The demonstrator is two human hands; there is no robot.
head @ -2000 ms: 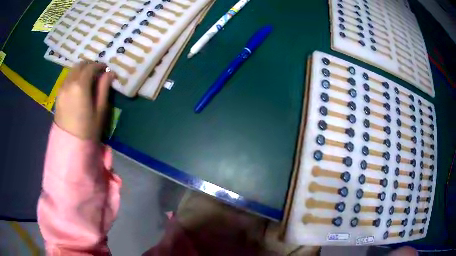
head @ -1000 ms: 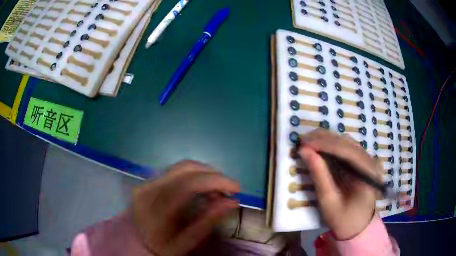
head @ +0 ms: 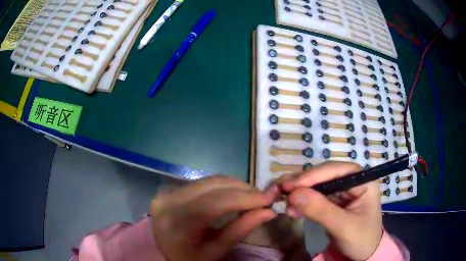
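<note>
My right hand (head: 340,209) holds a black-barrelled test probe pen (head: 363,177) with a pale rear end and a red wire. My left hand (head: 212,216) pinches a small silvery round speaker unit (head: 279,206) at its fingertips. The fingertips of both hands meet around the unit in front of the near left edge of the foam parts tray (head: 261,153). The tray holds columns of dark discs on tan strips. In its left column, the lower visible slots have no left disc. My right hand hides the tray's near left part.
Stacked foam trays (head: 84,84) lie at the left. A blue pen (head: 181,53) and a white pen (head: 159,24) lie between the trays. A rear tray (head: 391,48) is at the far right. A green label (head: 55,116) sits near the front edge. A red probe lead (head: 416,76) runs at the right.
My right hand has moved from over the tray's left column to meet my left hand. One more slot in that column now shows a dark left disc. The view has shifted slightly.
</note>
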